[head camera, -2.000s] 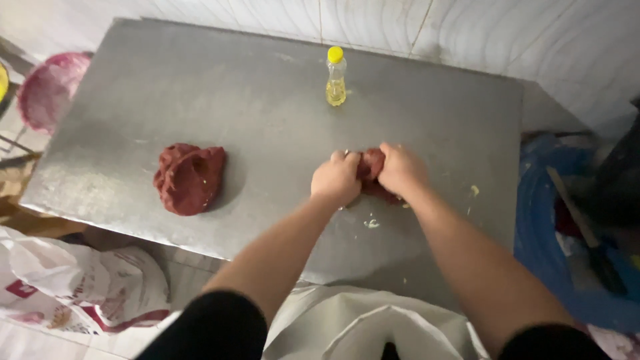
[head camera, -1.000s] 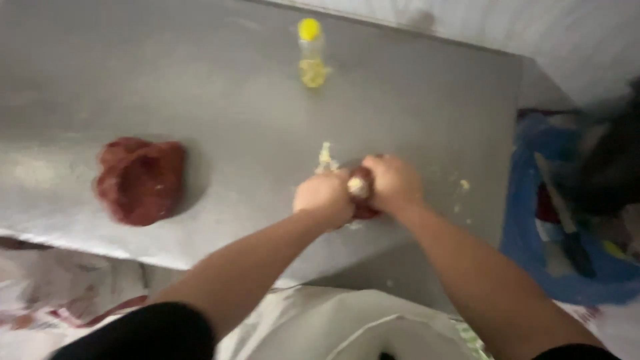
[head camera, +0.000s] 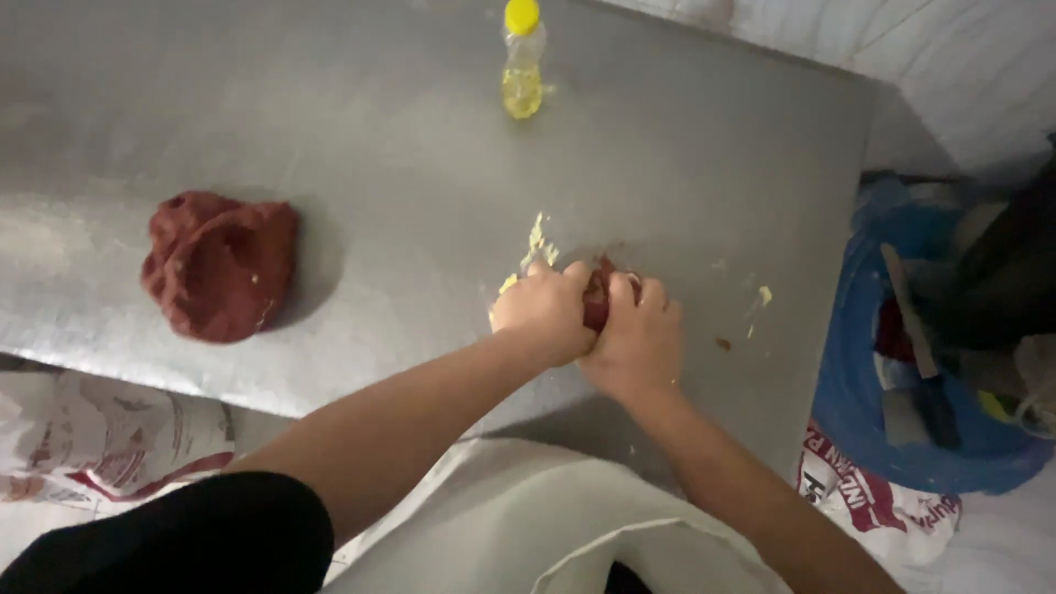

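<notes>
Both hands grip a small piece of dark red dough [head camera: 596, 304] on the metal tabletop [head camera: 396, 148]. My left hand [head camera: 546, 312] presses on its left side and my right hand [head camera: 635, 334] on its right, the two hands touching low down. Much of the piece is hidden under the fingers. Pale yellow crumbs [head camera: 538, 239] lie just beyond and beside my left hand. A larger lump of the same red dough [head camera: 221, 268] rests at the left, apart from the hands. Beyond the hands is a clear plastic bottle [head camera: 523, 70] with a yellow cap and some yellow liquid inside.
A blue plastic tub [head camera: 850, 396] at the right, below the table's edge, holds a long-bladed tool and other items. Printed sacks lie on the floor at lower left [head camera: 124, 429] and lower right [head camera: 883, 503]. A tiled wall [head camera: 825, 33] runs behind the table.
The hands have stayed together on the small dough piece and shifted their hold on it. Pale crumbs now show beside my left hand, unlike two seconds ago. The view has moved closer to the table.
</notes>
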